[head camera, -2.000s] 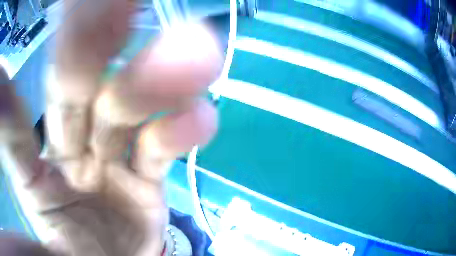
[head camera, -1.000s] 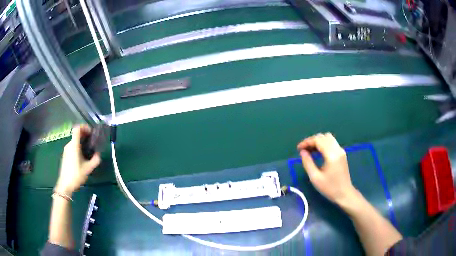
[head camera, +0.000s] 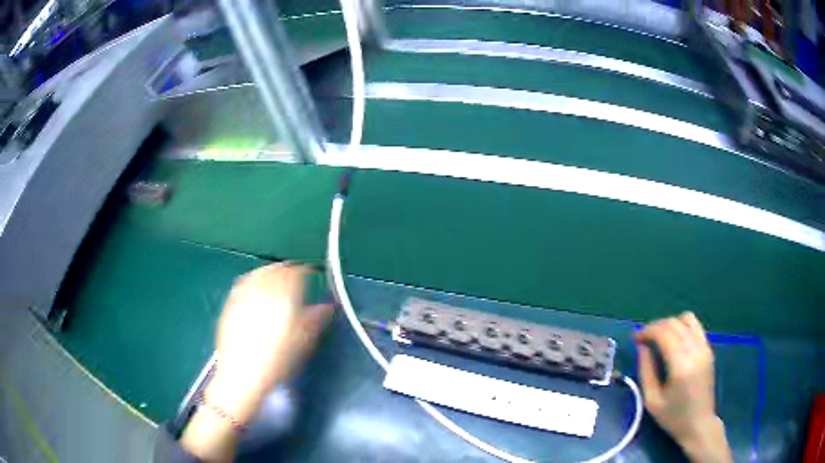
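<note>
A grey six-hole bar (head camera: pixel 507 340) with a row of round cups lies on the holding fixture (head camera: pixel 601 379), whose pale end edges show beneath it. A flat white perforated plate (head camera: pixel 491 395) lies just below, towards me. My left hand (head camera: pixel 271 321) is blurred, left of the fixture and the white hose. A dark patch shows by its fingertips, and I cannot tell if it is held. My right hand (head camera: pixel 680 373) is beside the fixture's right end, fingers curled and apart, with nothing seen in it.
The white hose (head camera: pixel 335 244) runs down from the top and loops under the plate. A metal upright (head camera: pixel 276 81) and silver rails (head camera: pixel 579 177) stand behind. Blue tape (head camera: pixel 760 398) and a red block (head camera: pixel 817 434) are at the right. A small blurred part (head camera: pixel 149 193) lies far left.
The six-hole bar now lies on the fixture, which was bare a second ago. My left hand has come closer to the fixture's left end. The view has turned left, and my right hand is nearer the fixture.
</note>
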